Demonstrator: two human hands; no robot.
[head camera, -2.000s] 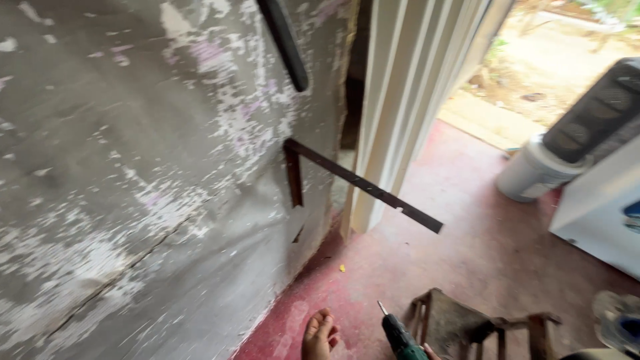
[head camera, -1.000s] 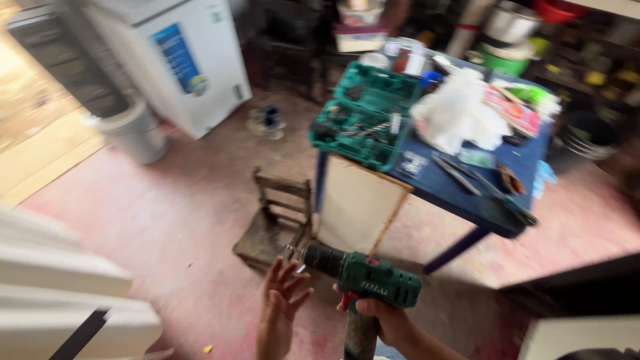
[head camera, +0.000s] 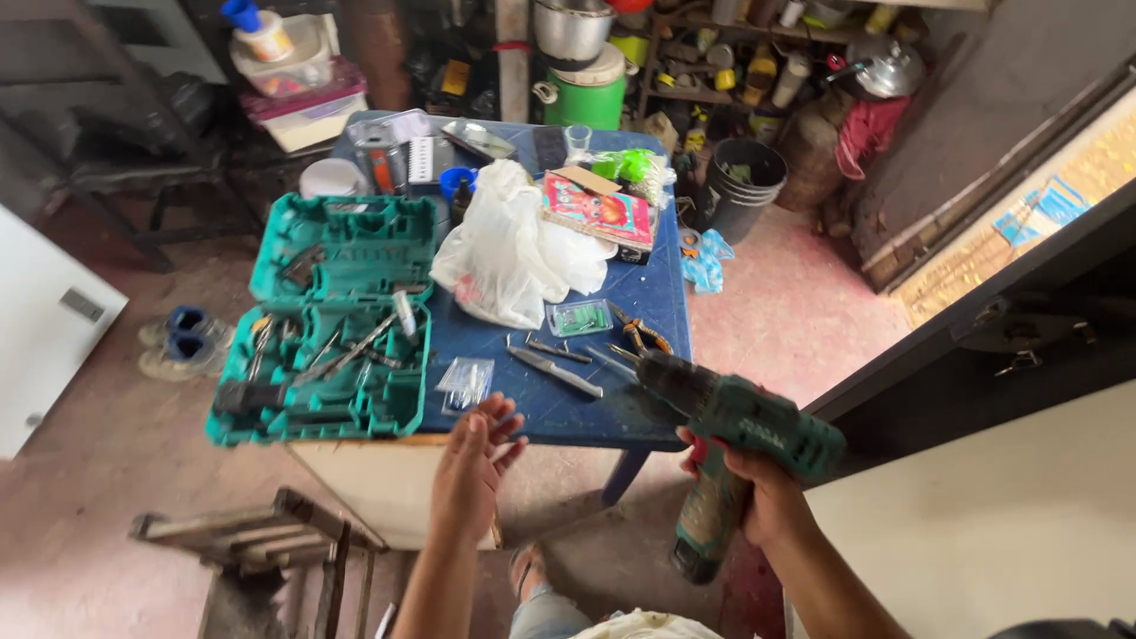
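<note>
My right hand (head camera: 754, 488) grips a green cordless drill (head camera: 754, 422) by its handle, the chuck pointing up and left over the table's right front corner. My left hand (head camera: 475, 470), fingers apart and holding nothing, is at the front edge of the blue table (head camera: 532, 428), just below a small clear plastic packet (head camera: 466, 383). On the table lie a knife (head camera: 557, 371), pliers with orange-and-black handles (head camera: 643, 333), a small clear case with green contents (head camera: 579, 317) and a white plastic bag (head camera: 501, 253). An open green tool case (head camera: 408, 346) at the left holds drill bits and other parts.
A wooden chair (head camera: 244, 532) stands at the lower left, and a pale board (head camera: 382, 488) leans below the table. Right of the table are a black bucket (head camera: 741, 186) and a dark door frame (head camera: 941, 328). Crowded shelves (head camera: 692, 62) stand behind. Shoes (head camera: 186, 337) lie on the floor at left.
The view has swung from the wall and doorway to the table. The drill has stayed in my right hand. My left hand was beside the drill's chuck one second ago and is now farther from it.
</note>
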